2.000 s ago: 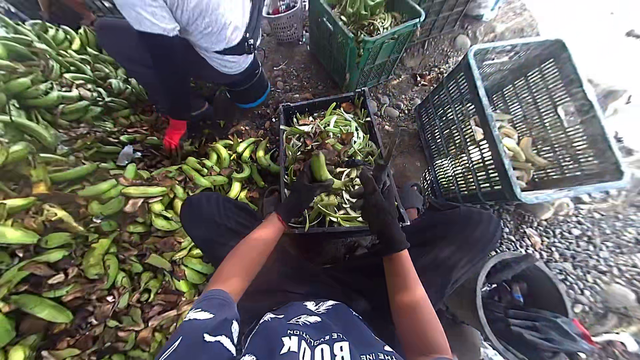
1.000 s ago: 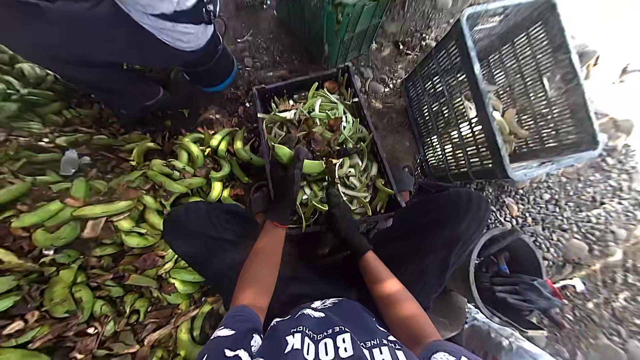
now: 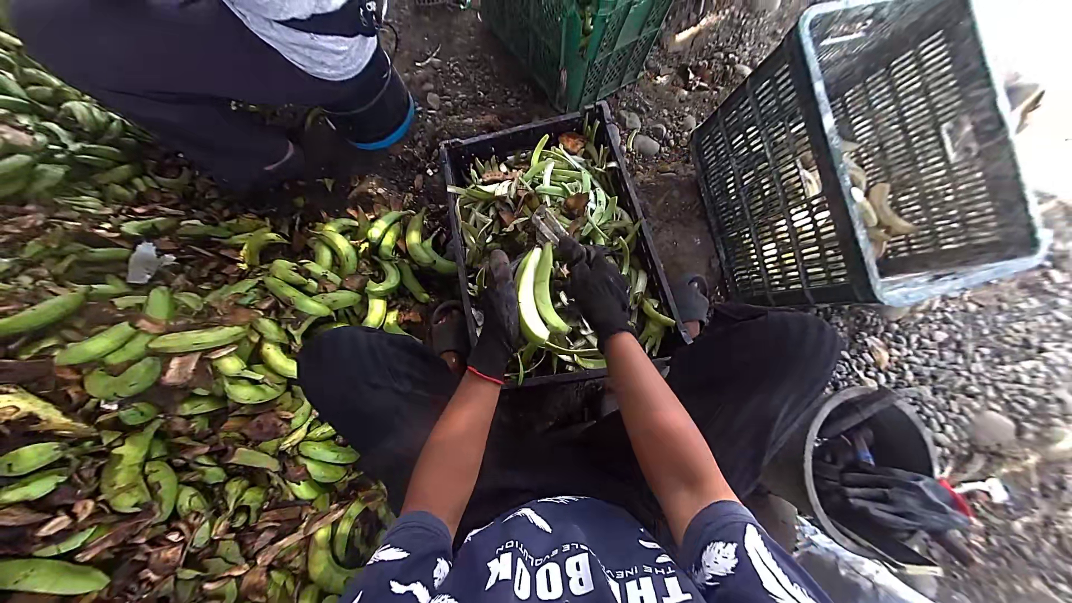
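Note:
A black plastic crate (image 3: 459, 218) filled with green plantain peels (image 3: 578, 188) stands between my knees. Above it, my left hand (image 3: 500, 306), in a dark glove, is against the left side of a green plantain (image 3: 536, 297) whose skin looks partly split from it. My right hand (image 3: 596, 289), also gloved, is at the plantain's right side, with what looks like a short knife blade (image 3: 548, 226) sticking out beyond its fingers. How firmly the left fingers grip is hidden. Unpeeled green plantains (image 3: 385, 251) lie on the ground just left of the crate.
A tilted dark crate (image 3: 770, 176) with peeled plantains (image 3: 886, 209) is at the right, a green crate (image 3: 578, 50) behind. A bucket (image 3: 816, 469) holding gloves stands at lower right. Another person's boot (image 3: 373, 105) is at upper left, beside a wide heap of plantains (image 3: 193, 339).
The plantain, earlier lying crosswise between my hands, now points lengthwise along the crate. The other person's red-gloved hand, visible two seconds ago, is out of view. The view has tilted downward.

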